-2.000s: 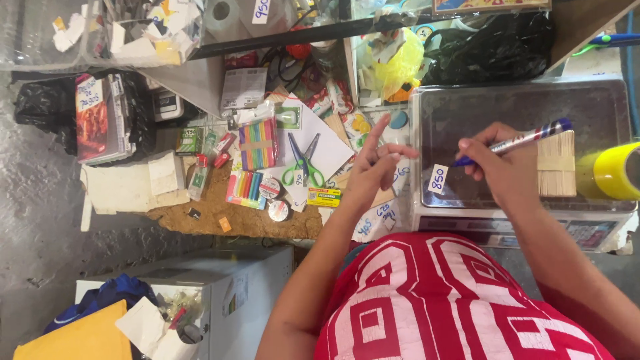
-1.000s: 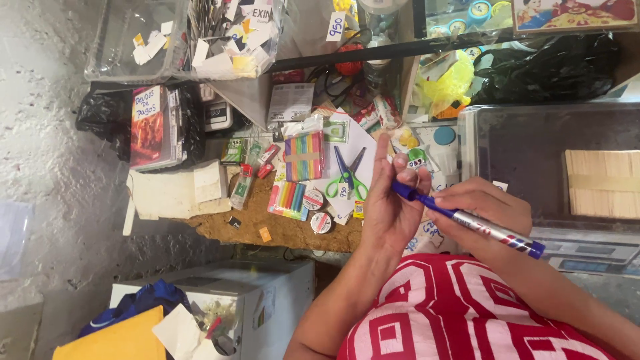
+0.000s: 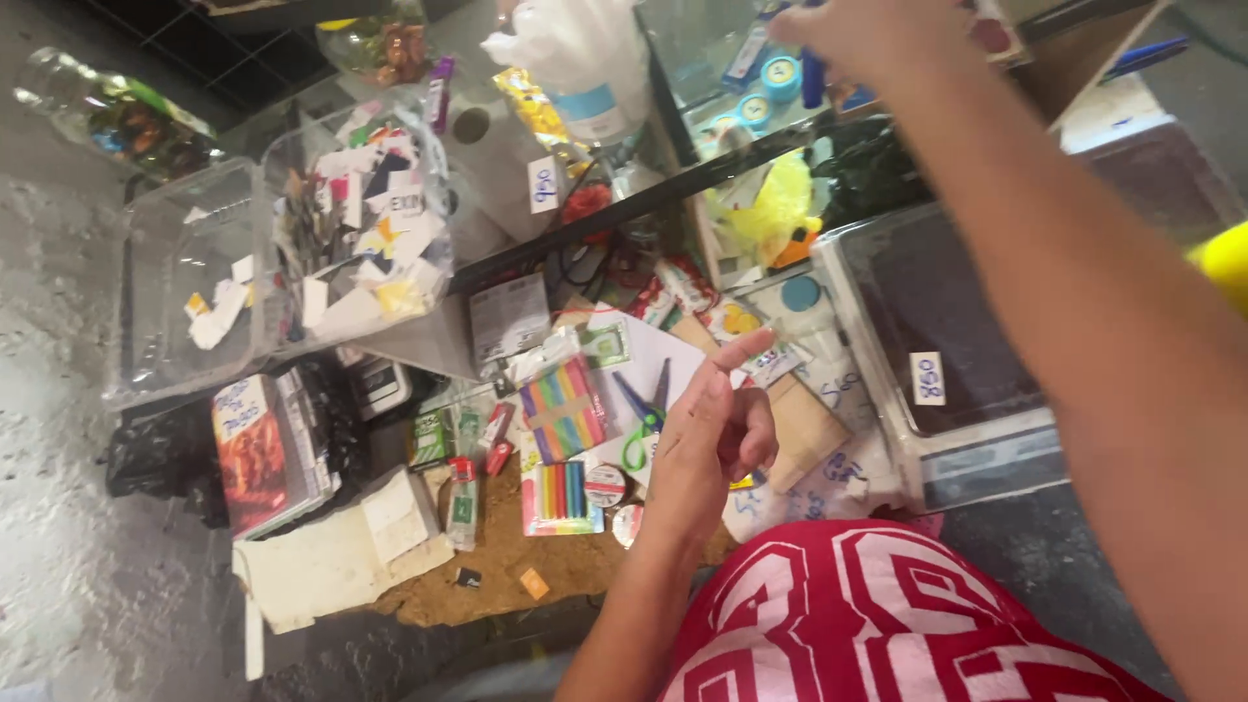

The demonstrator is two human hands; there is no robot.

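Observation:
My left hand (image 3: 710, 429) is raised over the worktop with its index finger extended, and no object shows in it. It partly covers green-handled scissors (image 3: 645, 414) lying on white paper. My right hand (image 3: 848, 29) reaches to the top of the view, its fingers at a blue marker (image 3: 811, 78) that points down beside round blue-lidded containers (image 3: 780, 76). Left of the scissors lie a pack of coloured craft sticks (image 3: 564, 408) and a pack of coloured sticks like modelling clay (image 3: 560, 490). A small white tag (image 3: 927, 378) bearing a number lies on the scale's dark platform (image 3: 877, 292).
Clear plastic bins (image 3: 356, 234) with paper scraps stand at the left, above a notebook (image 3: 255, 453) with a red picture cover. A black shelf edge (image 3: 624, 203) crosses above the worktop (image 3: 429, 595). A yellow tape roll (image 3: 1224, 273) shows at the right edge.
My right hand has moved up and away from my left, taking the marker from in front of my body to the shelf. The hands were together one second ago. The view has shifted.

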